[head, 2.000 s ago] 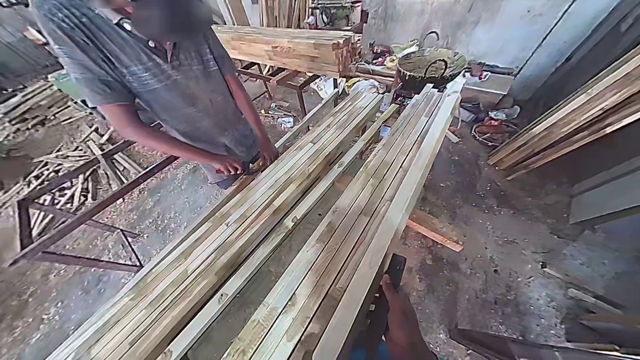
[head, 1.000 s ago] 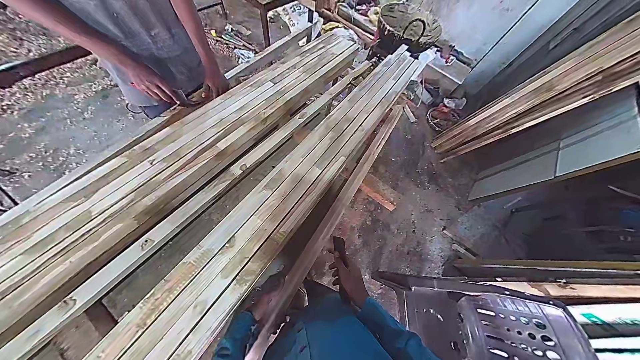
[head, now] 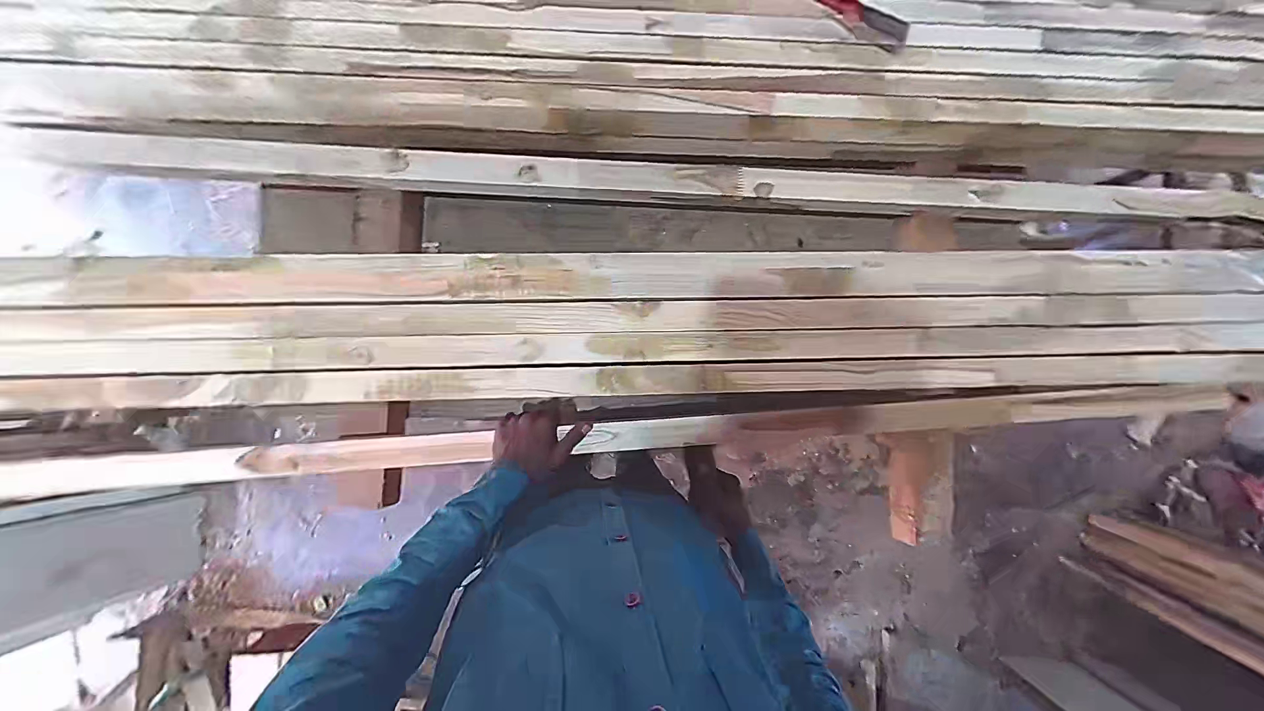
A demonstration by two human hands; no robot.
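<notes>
My left hand (head: 533,442) is on the nearest wooden strip (head: 395,452), its fingers curled over the far edge and its thumb apart. Just below that strip, right of my left hand, is my right hand (head: 723,499); it is dark and blurred, and whether it holds anything cannot be made out. Several pale strips (head: 632,348) lie side by side beyond the nearest one, which sits at a slight angle to them. Past a gap runs a single knotted strip (head: 583,178), with another row of strips (head: 415,94) behind it.
Dark crosspieces (head: 410,222) show beneath the strips. A red and dark object (head: 864,22) rests on the far row. At the lower right are some boards (head: 1175,583) over the dusty floor, and a grey panel (head: 99,558) is at the lower left.
The view has swung down and round to face the strips side-on. My right hand, which earlier held a dark object beside the strips, is now close under the nearest one. The other person is out of view.
</notes>
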